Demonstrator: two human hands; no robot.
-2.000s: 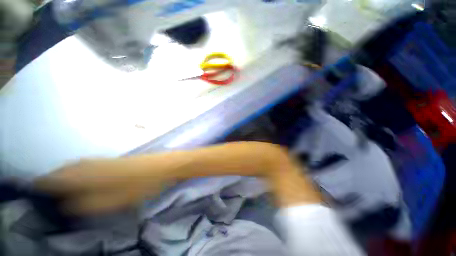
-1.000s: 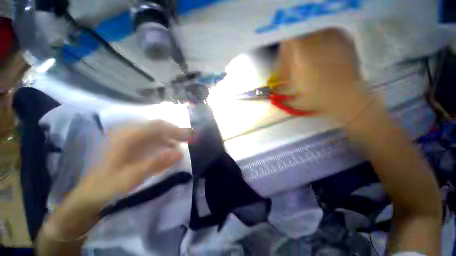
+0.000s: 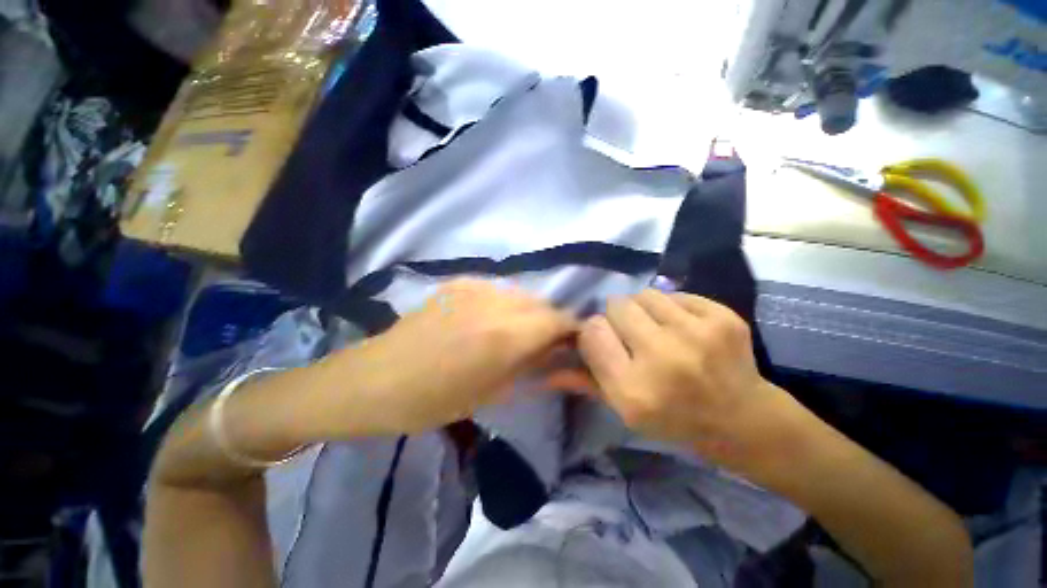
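The pale grey-lavender garment body (image 3: 517,190) with dark seam bands lies over the table's front edge and hangs towards the lap. My left hand (image 3: 488,345) and my right hand (image 3: 666,362) meet at its near part, fingertips nearly touching, pinching the cloth between them. The exact edge held is hidden by the fingers. A navy strip (image 3: 712,224) runs from beside my right hand up towards the needle area. The scissors (image 3: 918,207), with one yellow and one red loop, lie right of the strip, blades pointing left.
A taped cardboard box (image 3: 212,149) stands at the left with navy cloth (image 3: 310,184) beside it. The white sewing machine head (image 3: 953,46) is at the upper right. The ruled grey table edge (image 3: 896,339) runs along the right.
The view has swung left. My right hand has left the scissors, which now lie on the table, and has come to the cloth beside my left hand.
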